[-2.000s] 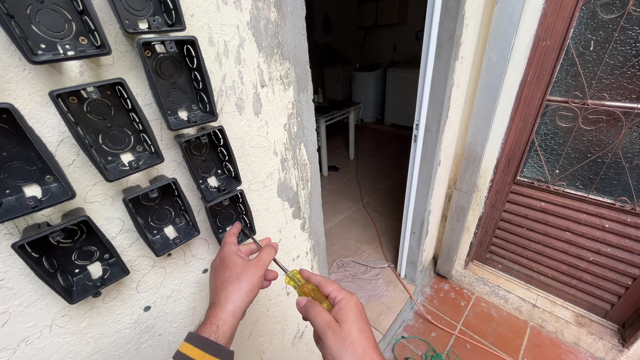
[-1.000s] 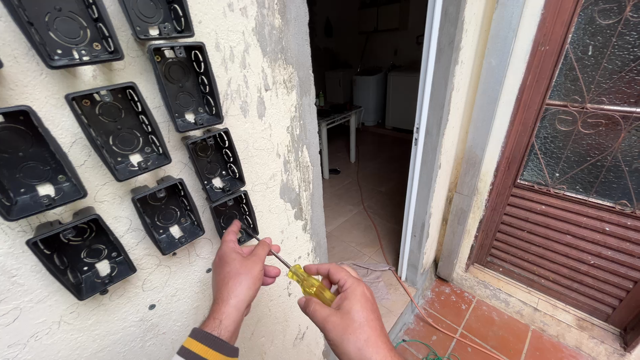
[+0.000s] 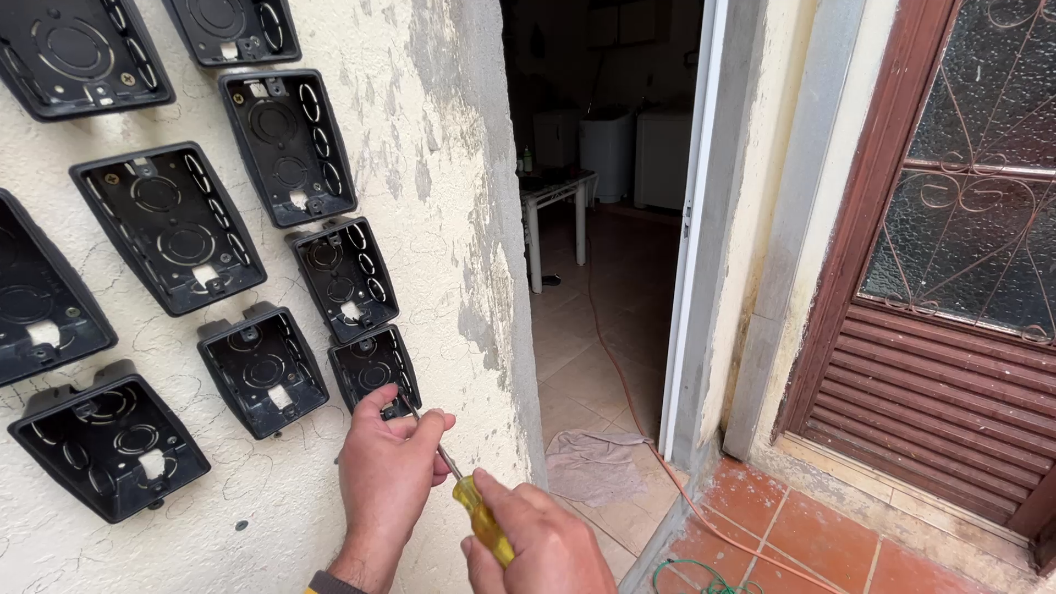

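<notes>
Several black plastic electrical boxes are fixed to the cream wall, their hollow sides facing out. At the lowest box of the right-hand column point(image 3: 373, 369), the fingers of my left hand point(image 3: 392, 470) pinch around the metal shaft of a screwdriver point(image 3: 487, 520). The shaft slants up and left into that box, and its tip is hidden. My right hand point(image 3: 540, 536) grips the yellow translucent handle. Just above is another small box point(image 3: 346, 280), and to the left hangs one more point(image 3: 264, 371).
Right of the wall's rough edge is a doorway with a white frame point(image 3: 693, 231). Inside stand a table point(image 3: 557, 191) and appliances. A grey cloth point(image 3: 596, 466) and an orange cord point(image 3: 615, 355) lie on the floor. A green cord point(image 3: 714, 577) rests on red tiles near a brown metal door point(image 3: 924, 404).
Both hands stay at the same lowest box with the screwdriver. No plain change in their hold shows.
</notes>
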